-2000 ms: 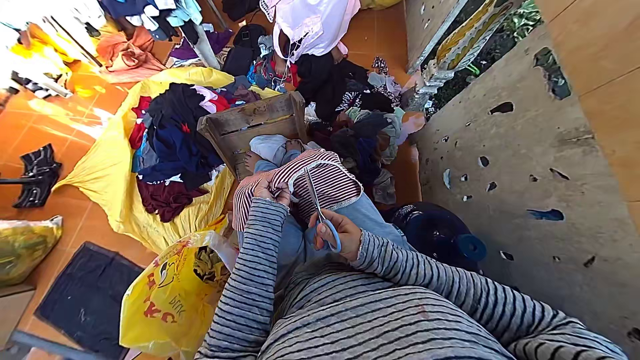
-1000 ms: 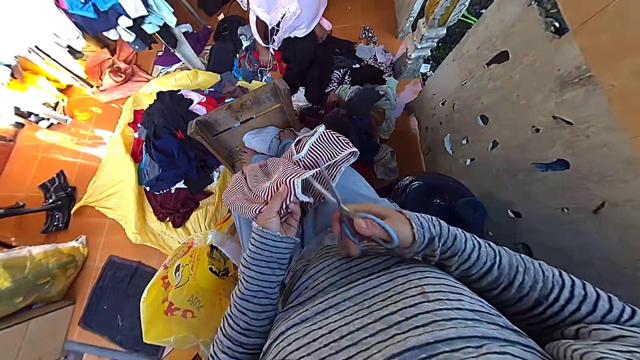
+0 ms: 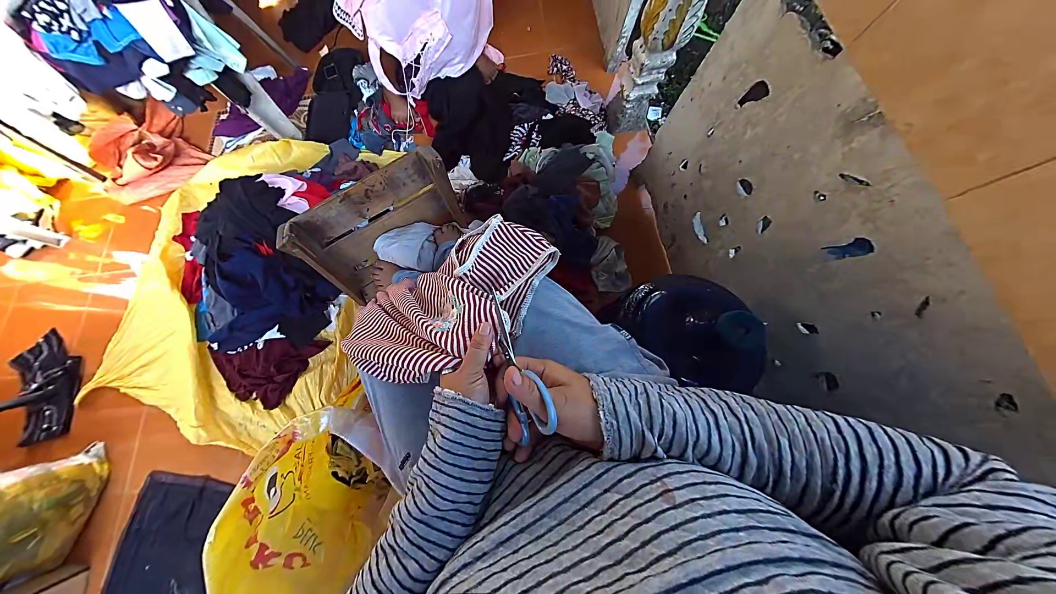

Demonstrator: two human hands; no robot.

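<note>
A red-and-white striped garment (image 3: 425,318) with pale lace trim lies over my lap. My left hand (image 3: 472,371) grips its near edge. My right hand (image 3: 561,404) holds scissors (image 3: 535,404) with light blue handles, their blades pointing away from me against the cloth beside my left fingers. The two hands are close together, and the exact position of the blade tips in the folds is hard to tell. Under the garment are my legs in light blue denim (image 3: 569,338).
A wooden crate (image 3: 388,206) stands by my feet. Left of it, clothes (image 3: 256,256) are heaped on a yellow sheet (image 3: 157,355). A yellow plastic bag (image 3: 289,520) is at my left, a dark rounded container (image 3: 693,330) at my right, near a holed board (image 3: 792,206). Another person handles pink cloth (image 3: 437,33) ahead.
The scissors have moved in from the right, and their blades now lie against the garment close to my left hand. One second ago the blades were spread and my hands were farther apart.
</note>
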